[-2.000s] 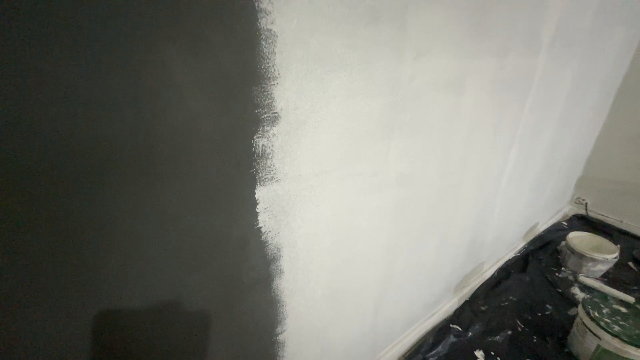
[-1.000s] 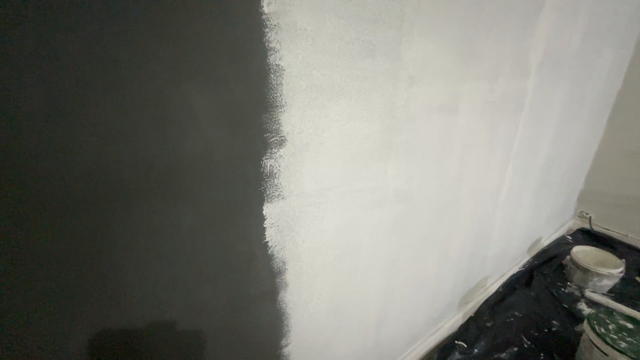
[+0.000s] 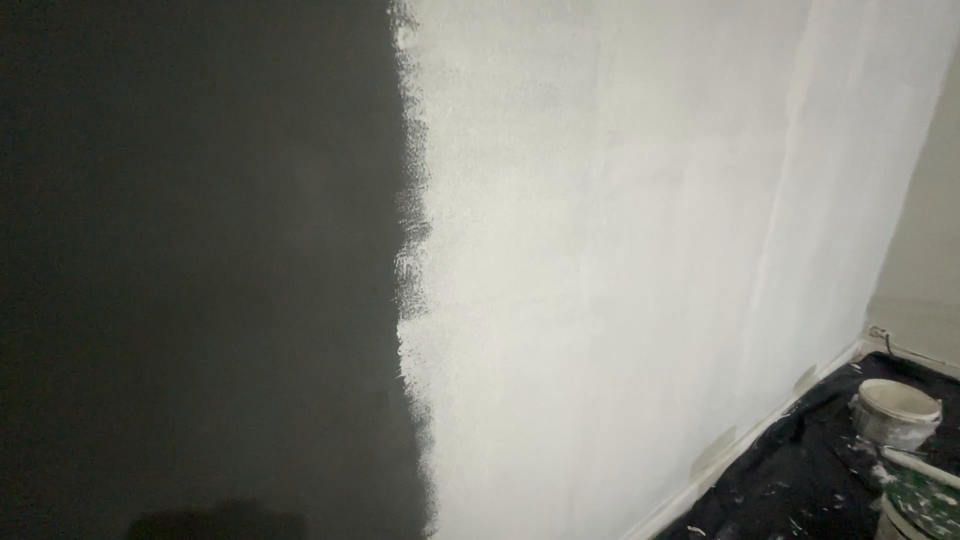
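Note:
Neither of my hands shows in the head view, so what they hold is hidden. A wall fills most of the view. Its left part is dark grey (image 3: 202,247), its right part bears white paint (image 3: 600,247), and a ragged, brushy edge runs down between the two. Faint vertical streaks show in the white. At the lower right, a white plastic bucket (image 3: 892,427) stands upright on a black plastic sheet (image 3: 795,465) spattered with white. Nearer, a second bucket with green, paint-smeared surfaces (image 3: 926,499) is cut off by the frame, with a pale bar-like thing across its top.
A white skirting board (image 3: 675,506) runs along the foot of the wall to the corner. Beyond it is a beige side wall (image 3: 919,285), with a cable (image 3: 887,341) low in the corner. A dark shadow lies on the grey part at the bottom left.

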